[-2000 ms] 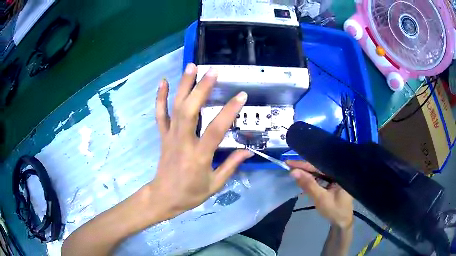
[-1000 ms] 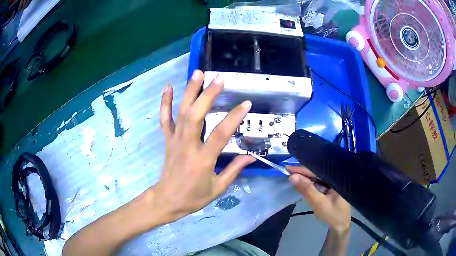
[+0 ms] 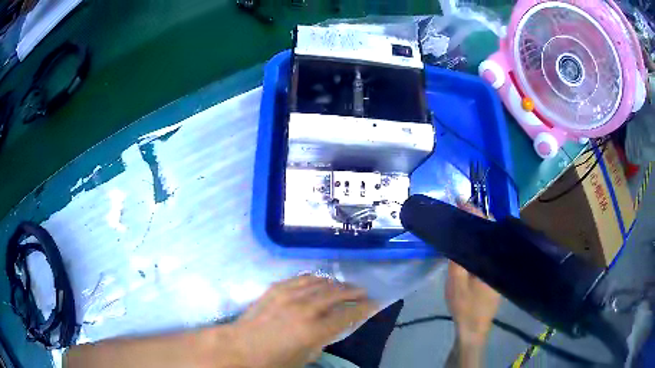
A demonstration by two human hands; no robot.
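Note:
The silver and black screw feeder (image 3: 359,136) stands in the blue plastic tray (image 3: 269,241), its metal pick-up plate (image 3: 309,200) facing me. My left hand (image 3: 305,316) is low over the white foam sheet, in front of the tray and off the feeder; its fingers point right and nothing shows in it. My right hand (image 3: 470,287) is at the tray's right front, partly hidden behind the black electric screwdriver (image 3: 495,248). Its fingertips show above the driver near slim loose tools (image 3: 479,188); whether it holds anything is hidden. The driver's front end is beside the pick-up plate.
A black headset (image 3: 43,284) lies at the left on the white foam sheet (image 3: 194,194). Another dark coiled headset (image 3: 57,83) is on the green surface at upper left. A pink fan (image 3: 567,72) and a cardboard box (image 3: 585,208) are at the right.
My left hand has left the feeder plate and moved down towards me. My right hand has moved away from the plate to the loose tools; the slim pointed tool no longer shows at the plate.

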